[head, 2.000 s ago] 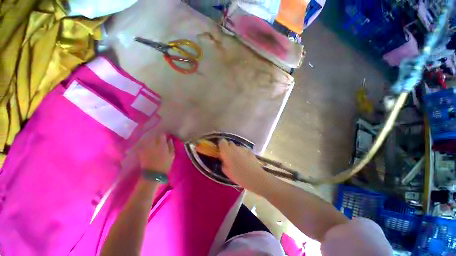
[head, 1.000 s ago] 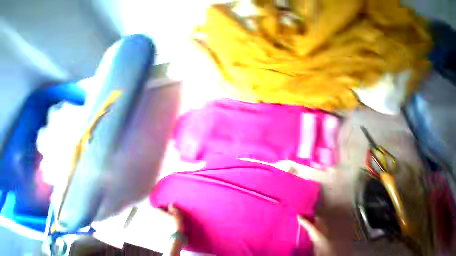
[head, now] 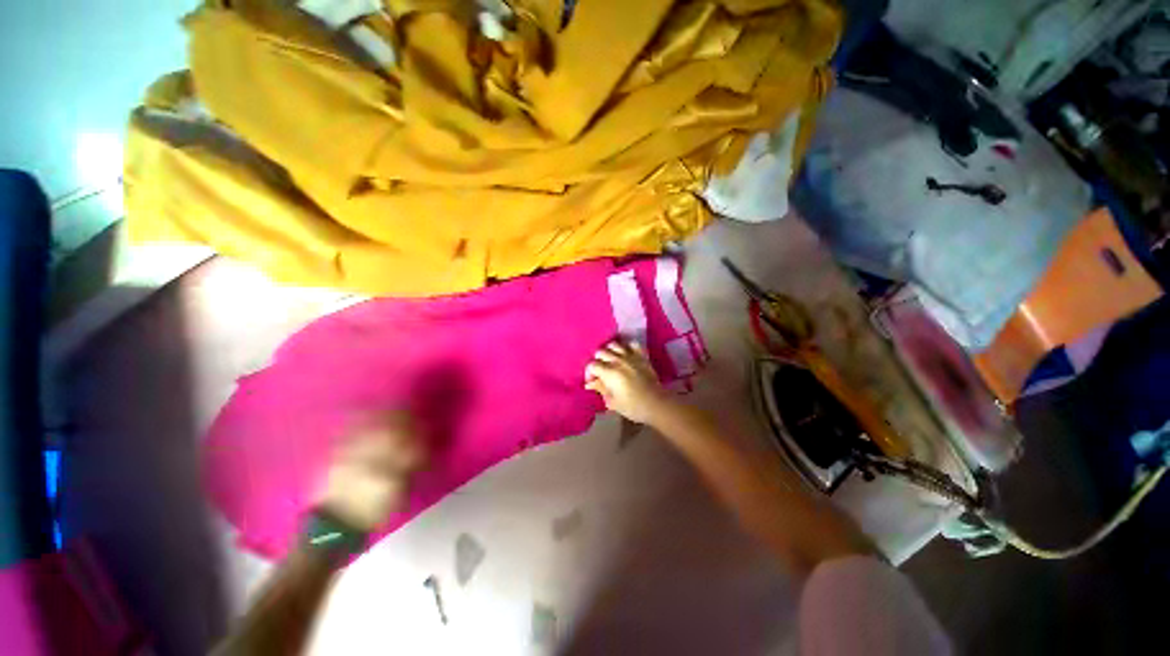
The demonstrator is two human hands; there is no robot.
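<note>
Pink garment panels [head: 513, 327] lie flat on the pale cloth-covered table, with white interfacing strips [head: 626, 305] at their right end. My right hand [head: 625, 381] is at the panels' near edge beside the strips, its fingers closed on the fabric. My left hand [head: 379, 468] is over the left part of the panels, blurred, with a dark band at the wrist; its grip cannot be made out. The steam iron [head: 815, 417], with an orange-tan handle, rests right of my right forearm. Scissors [head: 776, 320] lie just beyond it, partly overlapping its handle in view.
A mustard fabric pile [head: 513, 141] lies behind the panels. A tan hose [head: 1078, 545] runs from the iron to the right. A worn reddish pad [head: 943, 359] and an orange piece [head: 1078, 301] are at the right. Pink fabric [head: 71, 602] shows at the lower left. Small scraps lie near the front.
The view has shifted left, then back right. The pink piece held at the front a second ago no longer lies there. Both hands are now at the panels farther back. The iron was released earlier.
</note>
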